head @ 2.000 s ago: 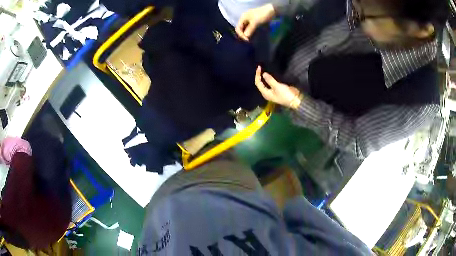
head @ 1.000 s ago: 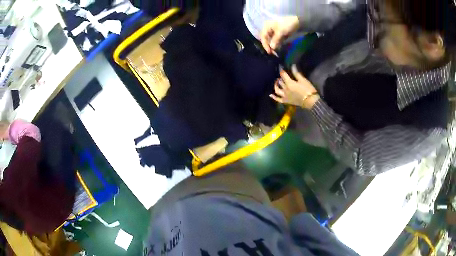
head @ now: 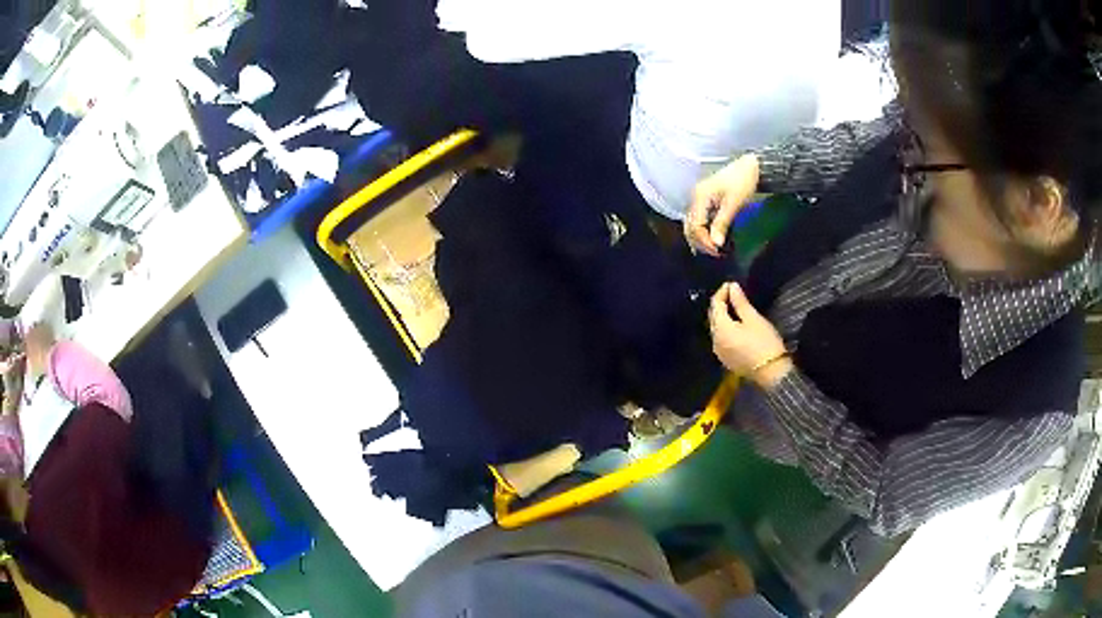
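Note:
Neither of my hands is in view. Dark garment pieces [head: 532, 314] lie heaped in front of me over a trolley [head: 616, 481] with yellow tube handles and a cardboard-covered deck. My grey-brown apron [head: 544, 552] shows at the bottom edge, close to the near handle. Some dark cut pieces hang over onto a narrow white side table [head: 317, 404] at the left. A small black rectangle, possibly a phone [head: 253, 314], lies on that table.
A person in a striped shirt and dark vest [head: 894, 362] faces the heap from the right, hands raised. A person in dark red [head: 103, 513] sits lower left. A sewing machine [head: 73, 229] stands upper left. White pieces [head: 284, 145] lie among dark cloth. The floor [head: 344, 577] is green.
The view has shifted, so the trolley and heap sit lower and further right. Less of my shirt shows. The other person's two hands stay near the heap's right edge, now with fingers pinched.

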